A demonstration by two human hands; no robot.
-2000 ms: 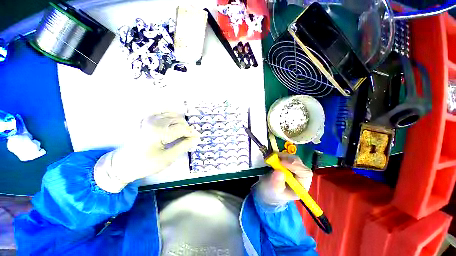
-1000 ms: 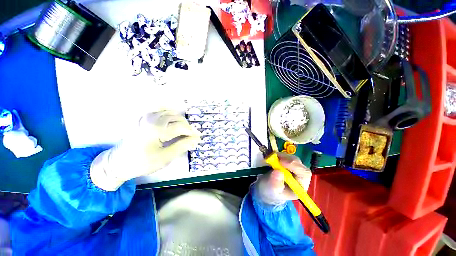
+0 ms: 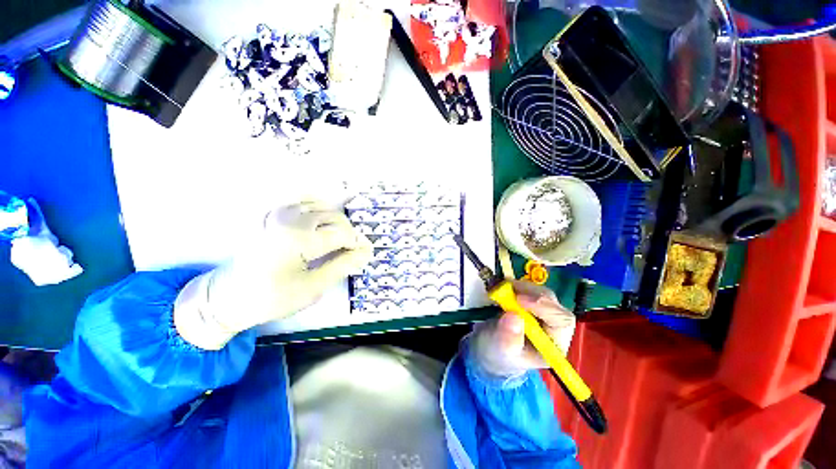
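The pale square tray (image 3: 408, 247) with rows of small curved workpieces lies on the white mat near the bench's front edge. My gloved right hand (image 3: 529, 330) holds the yellow soldering iron (image 3: 548, 353) like a pen, its thin dark tip over the tray's right side. My gloved left hand (image 3: 307, 256) rests at the tray's left edge with fingers bent together and fingertips over the first workpieces. Whether it pinches something, such as solder wire, cannot be made out.
Solder spool (image 3: 119, 57) at back left; loose parts pile (image 3: 280, 81), cream block (image 3: 358, 55) and black tweezers (image 3: 420, 66) behind the tray. White cup (image 3: 548, 220), fume fan (image 3: 610, 92), sponge (image 3: 687, 277) and red bins (image 3: 779, 229) at right. White wipe (image 3: 44, 258) far left.
The whole view has shifted slightly. Both hands, the soldering iron and the tray keep nearly the same places relative to each other.
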